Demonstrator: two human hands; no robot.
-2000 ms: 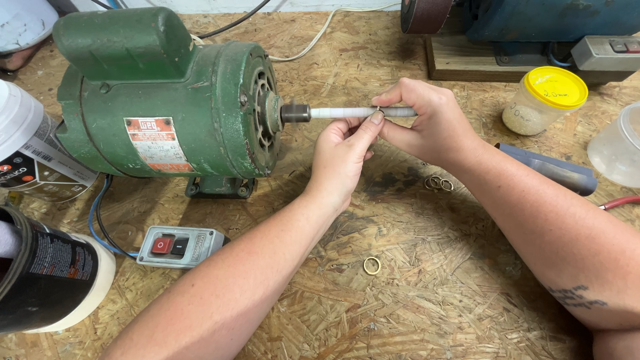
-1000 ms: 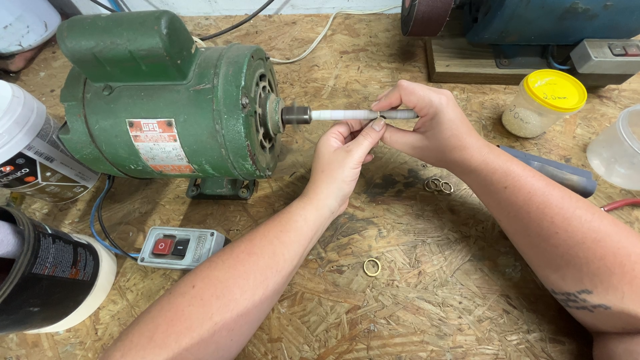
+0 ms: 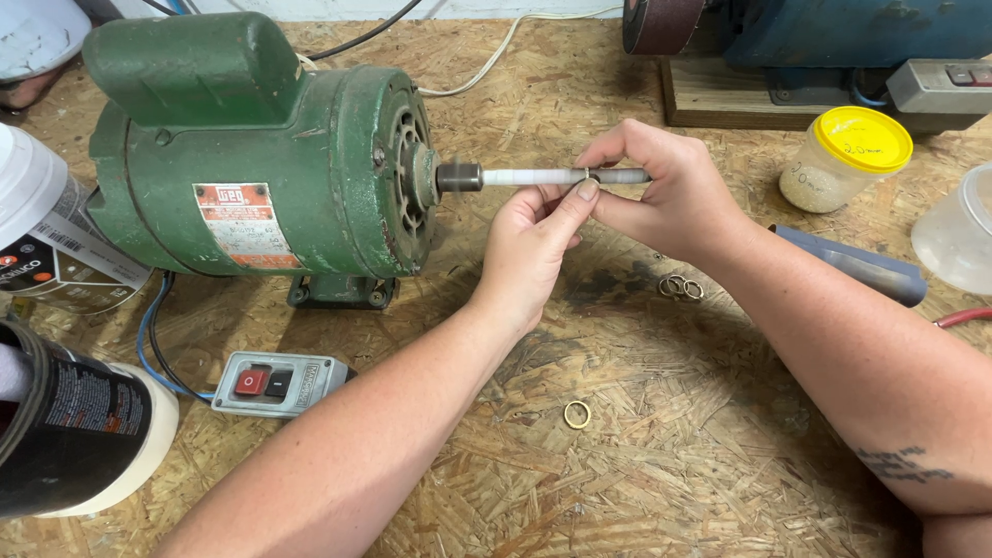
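A green electric motor (image 3: 256, 163) stands at the left, with a slim rod (image 3: 519, 177) fixed to its shaft and pointing right. The shaft coupling looks blurred. Around the rod is a small metal ring (image 3: 587, 173), pinched between the fingertips of my left hand (image 3: 539, 232) from below and my right hand (image 3: 659, 186) from the right and above. The rod is pale near the motor and grey toward its free end. Below my right hand lie several metal rings (image 3: 682, 287) close together. One brass-coloured ring (image 3: 577, 415) lies apart, nearer me.
A switch box (image 3: 279, 384) sits by my left forearm. Buckets, one of them black (image 3: 85, 418), line the left edge. At the right are a yellow-lidded tub (image 3: 845, 159), a clear container (image 3: 961, 229) and a dark tube (image 3: 849, 263). A blue machine (image 3: 860, 31) on a wooden base stands behind.
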